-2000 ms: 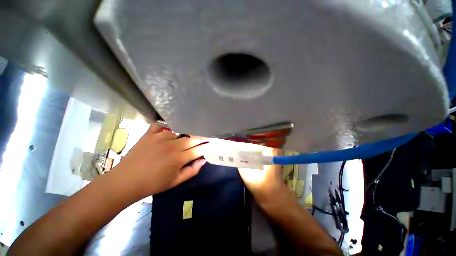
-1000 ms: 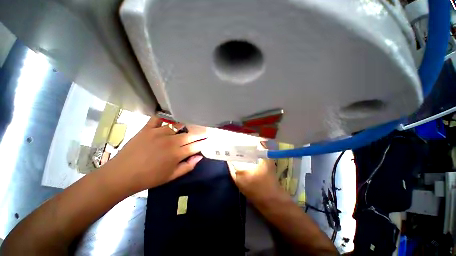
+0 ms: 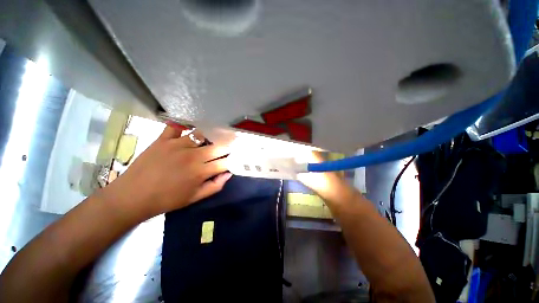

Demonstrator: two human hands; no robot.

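Note:
The black bag piece [image 3: 227,242] lies flat in front of me, with a small yellow tag and a zipper [image 3: 279,219] along its right edge. My left hand [image 3: 171,171] lies at its upper left; its fingertips reach under the sewing machine head [image 3: 354,71] and what they hold is hidden. My right hand [image 3: 319,177] is at the upper right, mostly hidden by the white work lamp [image 3: 266,167] and its glare. The pale template [image 3: 307,207] with yellow tape shows between the bag piece and my right forearm.
The machine head with a red logo fills the top. A blue air hose [image 3: 408,148] curves across the right. Black bags [image 3: 461,195] lie at the right, above a blue bin [image 3: 477,284]. A white plate edge [image 3: 65,160] with yellow tape is at the left. A screen [image 3: 508,106] stands right rear.
The view has shifted, so the machine head looms larger and its logo shows more. My right forearm has swung right, showing more template and zipper edge. My left hand stays at the bag piece's upper left.

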